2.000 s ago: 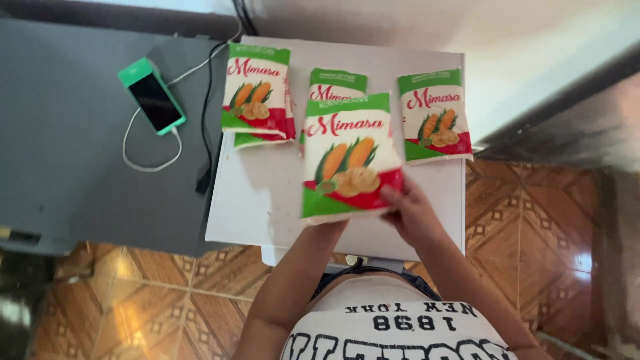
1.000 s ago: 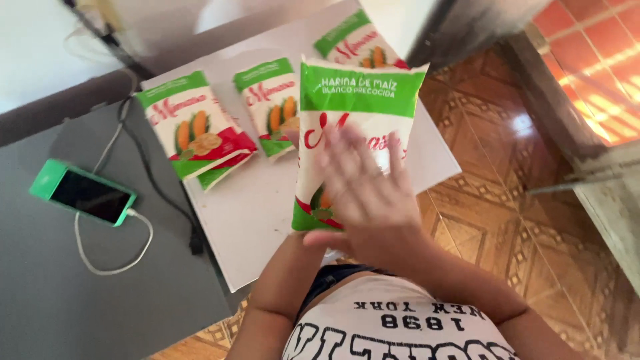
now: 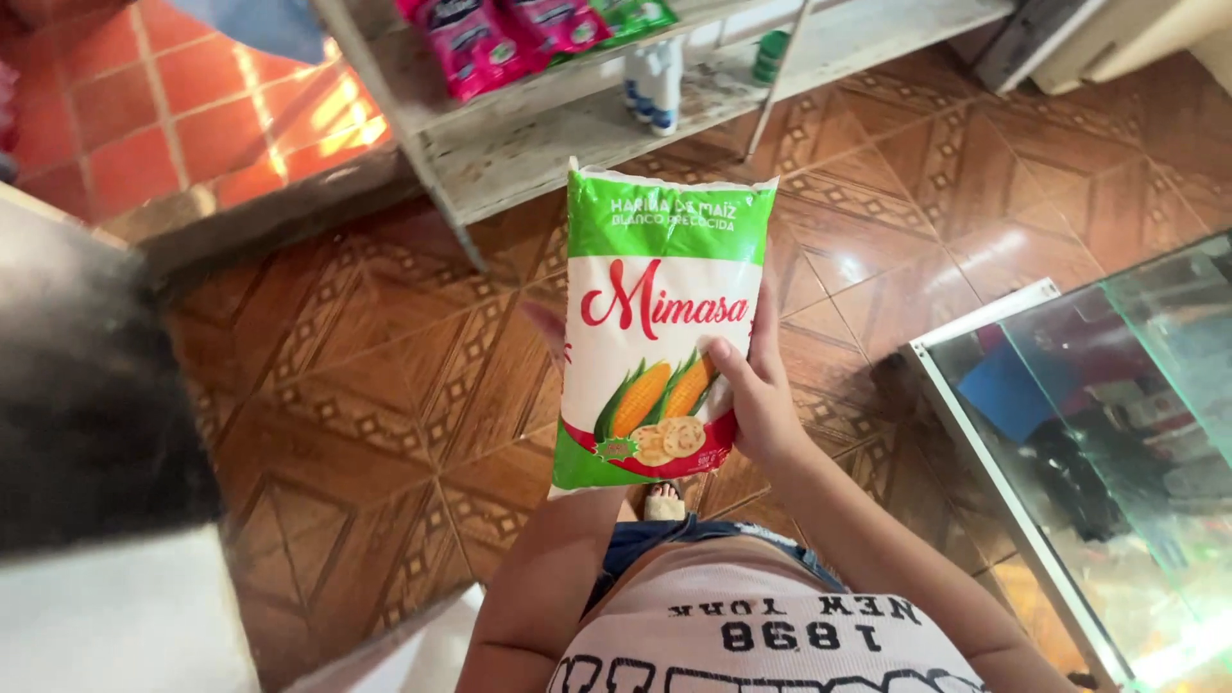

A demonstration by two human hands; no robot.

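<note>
A plastic bag of Mimasa white corn flour [image 3: 664,298], green at top and white with red lettering and printed corn cobs, is held upright in front of my body. My right hand [image 3: 765,390] grips its right edge, thumb on the front and fingers behind. My left hand [image 3: 549,332] is mostly hidden behind the bag's left side; only part of it shows at the edge, and it supports the bag from behind.
A worn shelf unit [image 3: 539,164] ahead holds pink packets [image 3: 491,43], white bottles [image 3: 654,87] and a green container [image 3: 769,58]. A glass display case [image 3: 1088,414] stands at right, a white surface [image 3: 120,616] at lower left. The floor [image 3: 385,375] is patterned tile.
The view has turned away from the table with the other flour bags to shelves and a display case. My right hand has moved from across the bag's front to its right edge.
</note>
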